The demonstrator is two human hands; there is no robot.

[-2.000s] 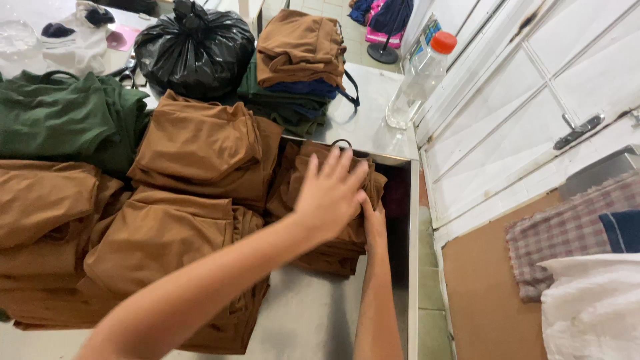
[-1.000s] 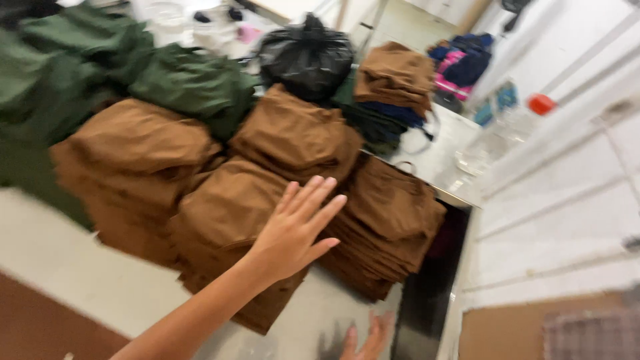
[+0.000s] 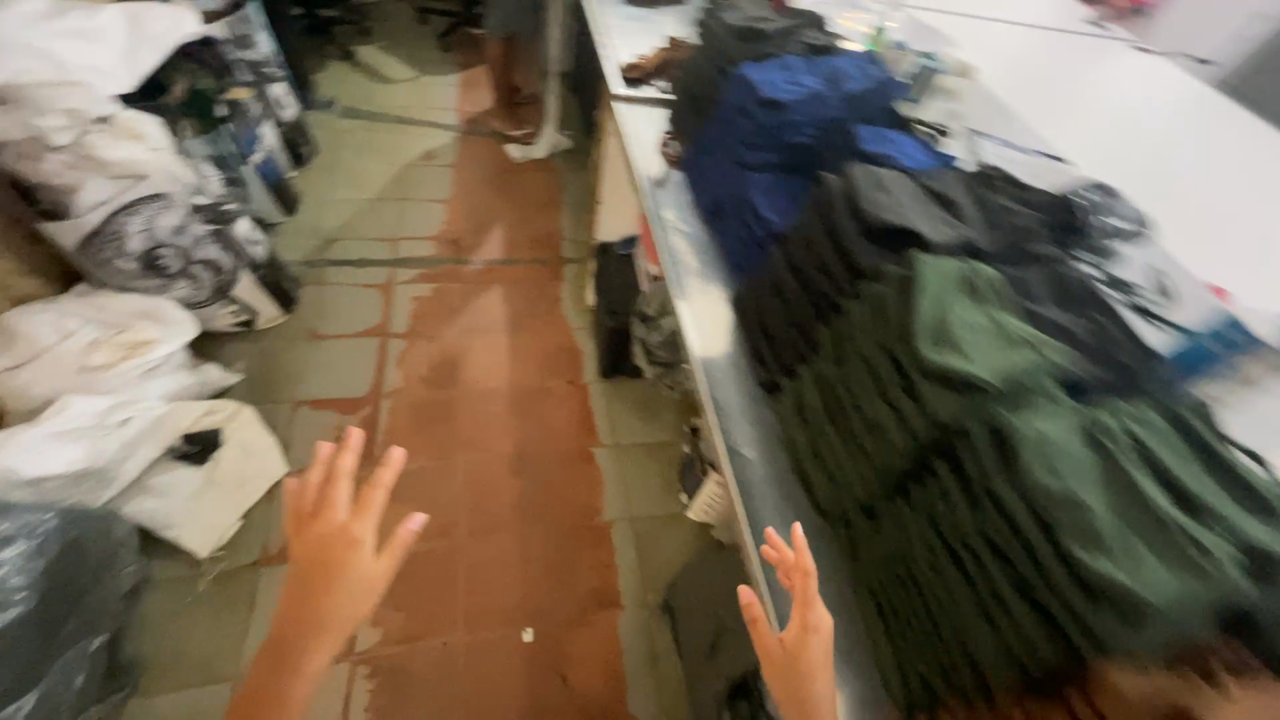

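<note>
My left hand (image 3: 340,540) is raised over the tiled floor with its fingers spread, holding nothing. Near the metal edge of the table (image 3: 715,400), my right hand (image 3: 797,620) is also apart-fingered and holds nothing. To its right lie stacks of folded dark green cloth (image 3: 960,470), blurred by motion. Beyond them on the same table are black cloth (image 3: 880,220) and blue cloth (image 3: 770,150). A blurred brown patch shows at the bottom right corner.
White sacks (image 3: 190,460) and printed sacks (image 3: 160,240) line the left side, with a dark plastic bag (image 3: 60,610) nearest. A walkway with a worn red strip (image 3: 490,430) runs between sacks and table. A person's legs (image 3: 505,70) stand farther along it. Items hang or lie under the table edge.
The view has swung far to the left, from the brown cloth stacks to the walkway. Two seconds ago both hands were on a brown stack; now they are off it, in the air.
</note>
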